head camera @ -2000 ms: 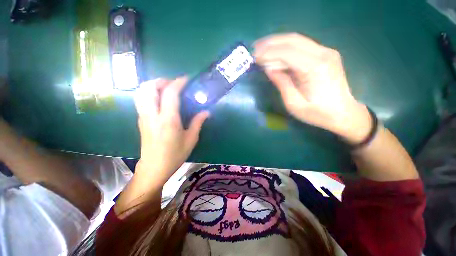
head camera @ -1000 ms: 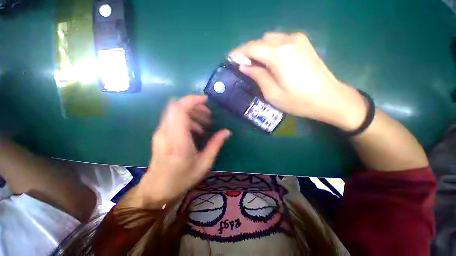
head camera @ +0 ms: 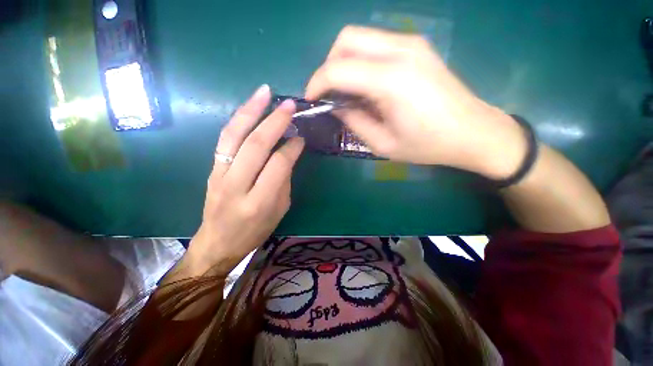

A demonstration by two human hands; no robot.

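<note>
A dark phone housing (head camera: 319, 134) lies on the green tabletop in front of me, its shiny board partly showing at the right end. My left hand (head camera: 252, 168), with a ring, has its fingertips on the housing's left end. My right hand (head camera: 401, 100), blurred, is over the housing's right part and holds a slim pale-tipped tool, probably tweezers (head camera: 315, 109). The tip points left towards my left fingertips. My right fingers and palm hide part of the housing.
A second phone housing (head camera: 127, 68) lies at the upper left on a yellow tape band (head camera: 93, 146). A small yellow piece (head camera: 392, 170) and clear film (head camera: 438, 32) lie by my right hand. A neighbouring person's arm (head camera: 61, 246) is at the lower left.
The housing was turned end for end and now lies almost level. My left fingers came back onto its left end. The slim tool now shows in my right hand. The view shifted slightly.
</note>
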